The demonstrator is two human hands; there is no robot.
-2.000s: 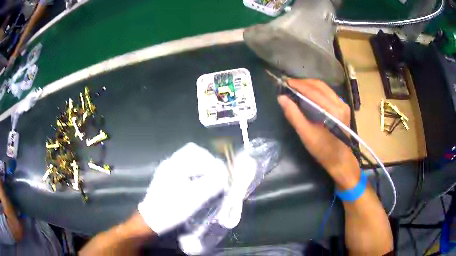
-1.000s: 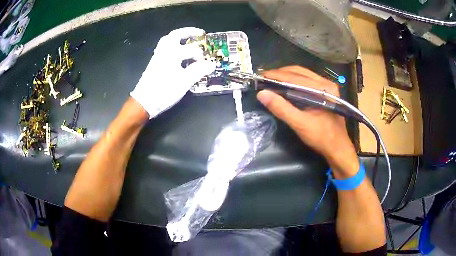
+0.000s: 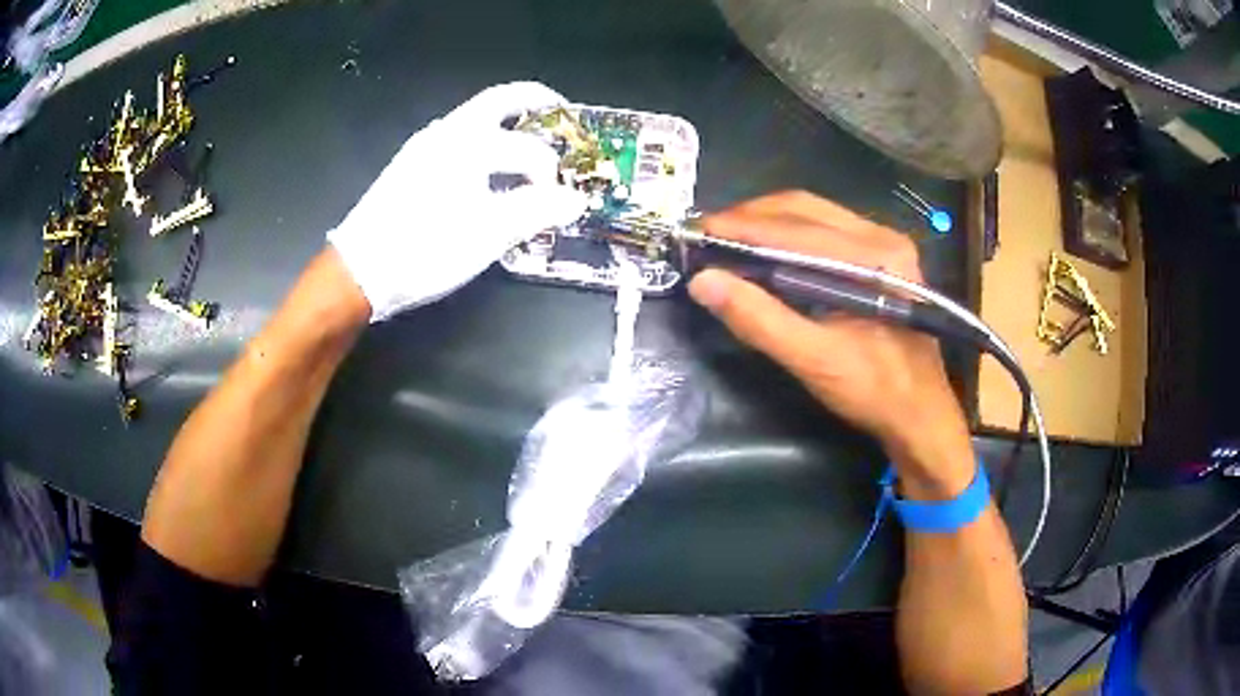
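Note:
A small white power strip housing [image 3: 690, 170] lies open on the dark mat, with a green circuit board [image 3: 627, 159] inside. My left hand [image 3: 442, 197], in a white glove, is over its left side, with fingers pinched on a brass contact strip [image 3: 578, 136]. The fingers hide part of the inside. My bare right hand [image 3: 830, 306] grips the soldering iron [image 3: 816, 276] like a pen. Its metal end is inside the housing by my left fingertips; the exact tip contact is hard to tell. A white power cord [image 3: 624, 333] runs from the housing into a clear plastic bag [image 3: 571, 456].
Loose brass strips [image 3: 82, 265] lie at left. The fume hood [image 3: 884, 82] hangs at upper right. A small blue disc part with leads [image 3: 941, 219] lies beside the cardboard tray [image 3: 1013, 388], which holds a black iron stand [image 3: 1092, 177] and brass strips [image 3: 1068, 302].
My left hand moved from near the bag to the housing with a brass strip, and the iron came into the housing. Over the last second the housing turned slightly and the bagged cord shifted left.

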